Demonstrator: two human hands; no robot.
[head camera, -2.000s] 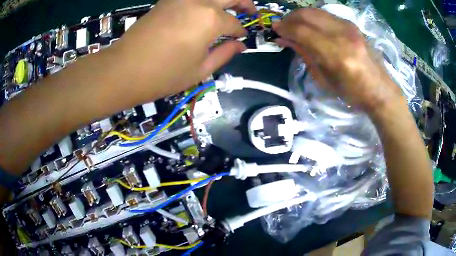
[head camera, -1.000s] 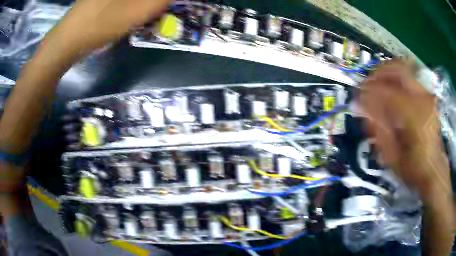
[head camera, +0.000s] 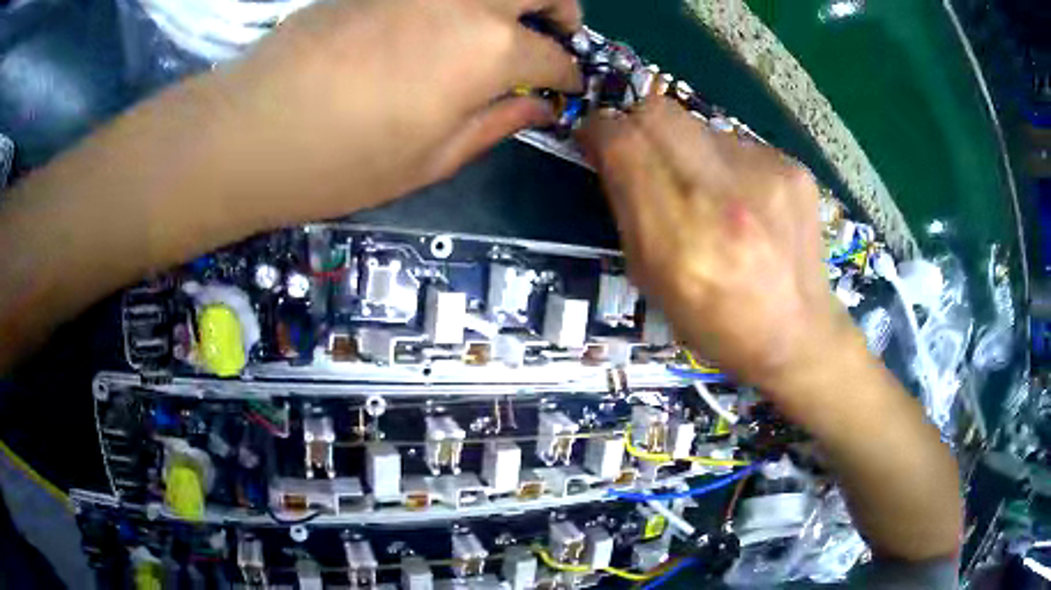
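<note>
The farthest power strip assembly runs from the top centre down to the right, mostly behind my hands. My left hand reaches in from the left, its thumb and fingers closed around the near-left end of that strip; a bit of yellow shows between them. My right hand comes from the right, back of the hand up, its fingertips at the strip's edge beside small parts and a blue bit. Its thumb and grip are hidden.
Several open strips with yellow blocks lie side by side below. Blue wires run at their right ends. Bagged cords lie at right and more plastic at upper left. A speckled edging borders a green surface.
The view has shifted left along the strips since two seconds ago. My hands, at the far strip's wired end then and spread apart one second ago, are now together at its other end.
</note>
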